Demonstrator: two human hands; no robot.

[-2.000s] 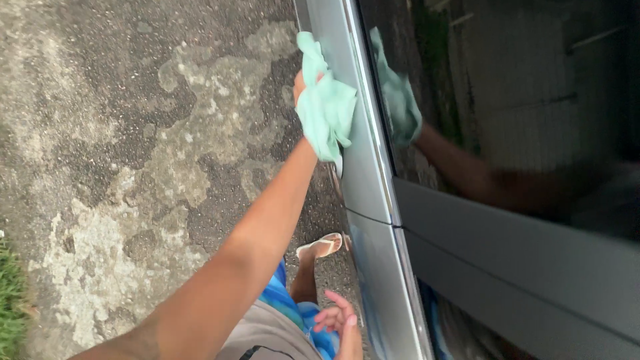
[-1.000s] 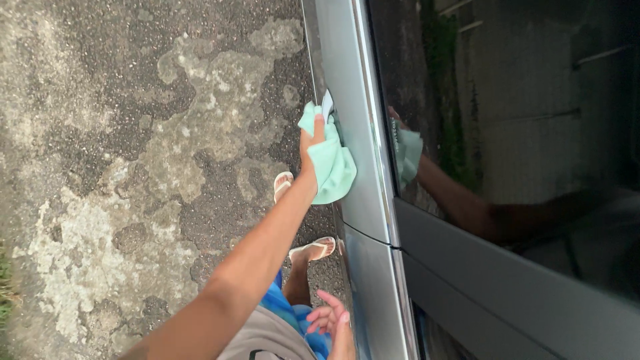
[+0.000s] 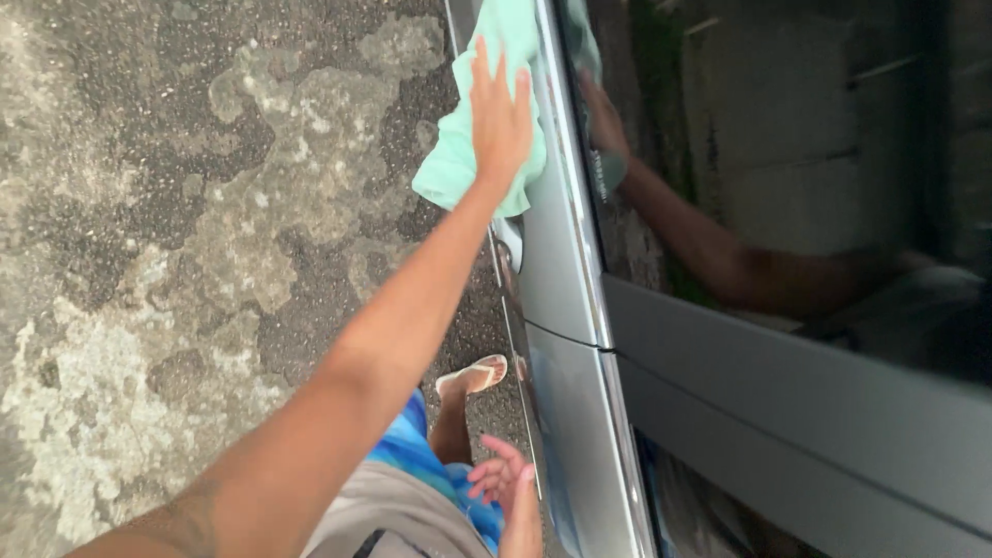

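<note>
In the head view, my left hand (image 3: pixel 500 124) lies on a mint-green cloth (image 3: pixel 457 167), fingers stretched along it, pressing it to the silver car door (image 3: pixel 558 263) below the window. Part of the cloth hangs past the door's outer side, and its far end leaves the top of the frame. Just below it shows part of a door handle (image 3: pixel 509 244). My right hand (image 3: pixel 504 484) is low in the view beside the car, fingers loosely curled and apart, holding nothing. The dark window glass (image 3: pixel 775 155) mirrors my left arm and the cloth.
A chrome strip (image 3: pixel 570 147) runs along the window's lower edge, and a seam (image 3: pixel 562 333) separates two door panels. Patchy, rough pavement (image 3: pixel 256 194) lies left of the car. My foot in a white flip-flop (image 3: pixel 474 376) stands close beside the car body.
Since one second ago, my left hand and the cloth have moved up the view along the door, away from the handle area that the cloth covered. My right hand stays low beside the car.
</note>
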